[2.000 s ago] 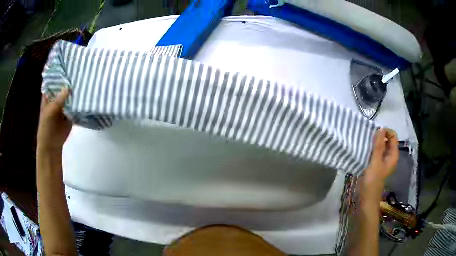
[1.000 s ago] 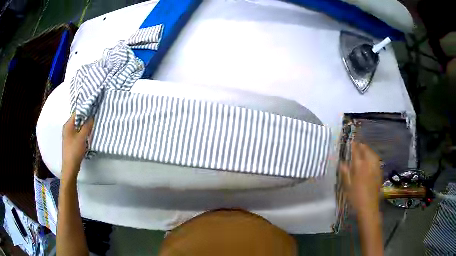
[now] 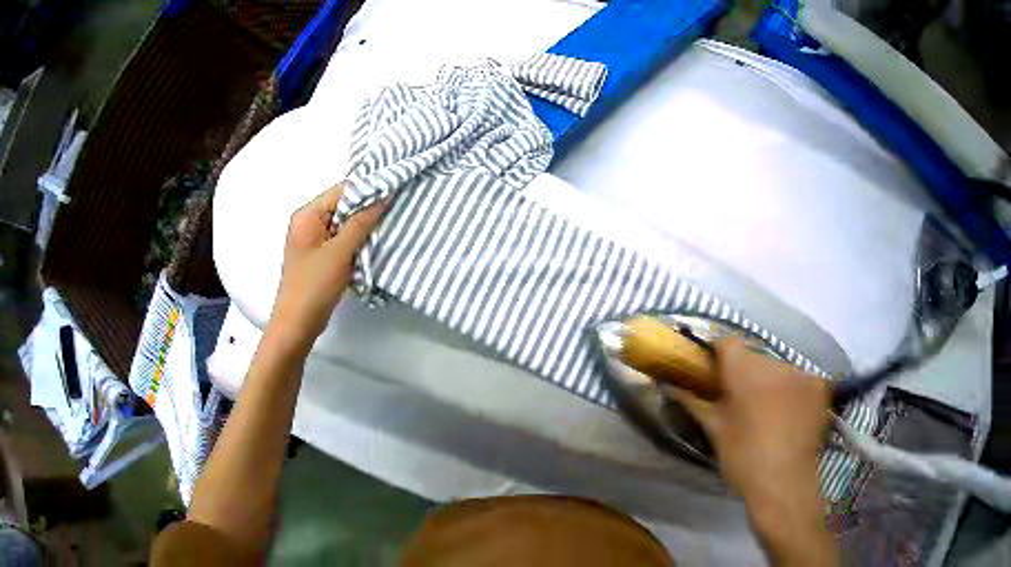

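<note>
The striped garment lies across the padded pressing board, its long flat part running from upper left to lower right and its rest crumpled at the far left. My left hand pinches the garment at the left end of the flat part. My right hand is closed on the wooden handle of the steam iron, which is over the right part of the flat fabric. The iron is blurred; whether its soleplate touches the cloth cannot be told.
The pale hose runs right from the iron. The iron rest pad is at lower right. A blue board and a grey pointed spare iron lie at the far side. A brown basket and papers are at left.
My right hand went from holding the garment's right end to gripping the iron and bringing it over the fabric. The garment was laid on the board. The view has turned.
</note>
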